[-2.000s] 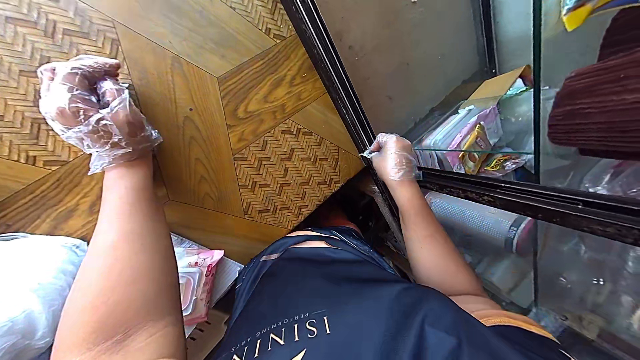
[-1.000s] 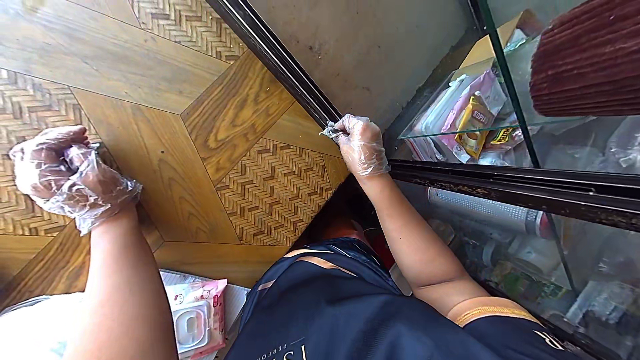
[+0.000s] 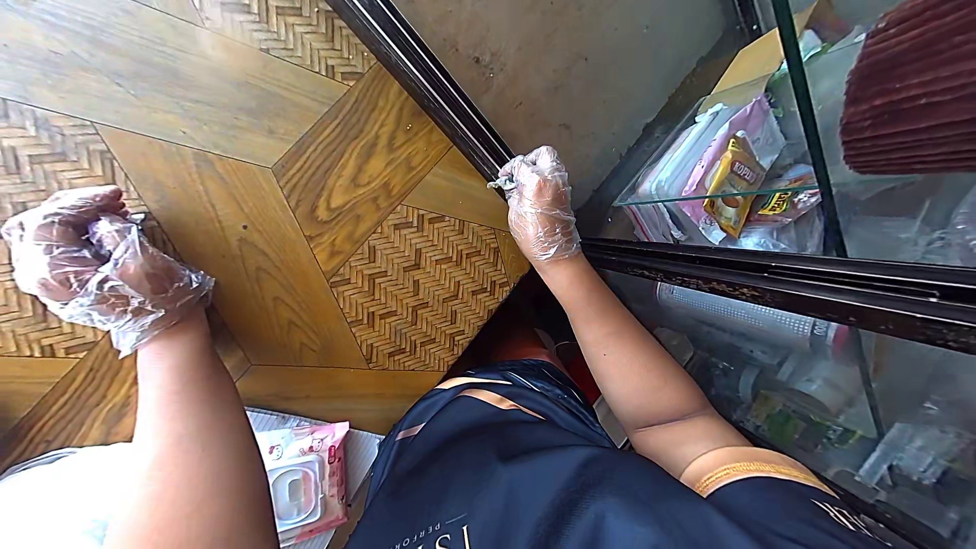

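My left hand (image 3: 107, 263), in a clear plastic glove, has its fingers curled over the wood-patterned surface (image 3: 217, 244) at the left. Whether anything lies inside those fingers cannot be told. My right hand (image 3: 541, 202), gloved the same way, is closed at the dark frame rail (image 3: 438, 95), near its corner with a second dark rail (image 3: 762, 282). A small greyish scrap, perhaps cloth, (image 3: 503, 183) pokes out from its fingertips against the rail.
Right of the rail, a glass shelf (image 3: 709, 195) holds plastic packets (image 3: 736, 183). A dark red pleated item (image 3: 911, 91) is beyond. Below the second rail, a perforated cylinder (image 3: 736, 313) shows through glass. A wipes pack (image 3: 305, 480) and white material (image 3: 61, 503) lie at lower left.
My right hand has moved a little along the dark rail, away from the corner. My left hand stays curled over the wood-patterned surface. The view has shifted somewhat.
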